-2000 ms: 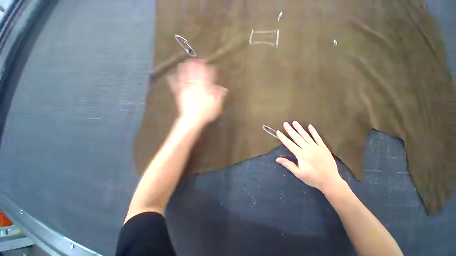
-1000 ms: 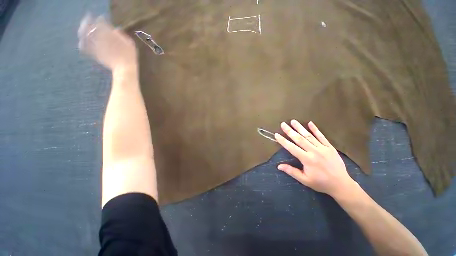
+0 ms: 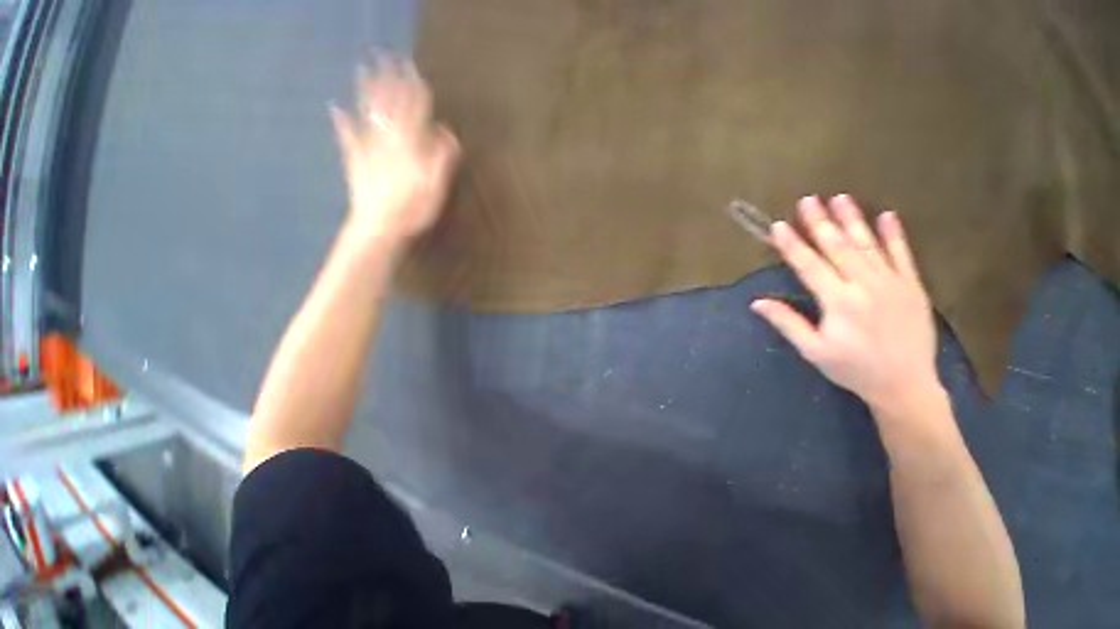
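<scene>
A large brown leather hide (image 3: 614,160) lies on the dark grey cutting bed (image 3: 590,430), its near edge irregular, with a pointed flap at the right. A pale loop mark shows on it beside my right fingertips. My left hand (image 3: 399,154) is blurred, with fingers spread, at the hide's left edge, partly over the bed. My right hand (image 3: 860,289) lies with fingers spread across the hide's near edge, fingertips on the leather and palm over the bed. Neither hand grips anything.
The metal bed edge rail (image 3: 467,535) curves along the near side. At the lower left are an orange part (image 3: 76,372) and a pale machine section (image 3: 123,541) with orange lines. Another grey rail (image 3: 27,172) runs up the far left.
The view has shifted, showing the near rail and machine parts. My left hand has swept left over the hide and now sits nearer its left edge. My right hand stays at the near edge.
</scene>
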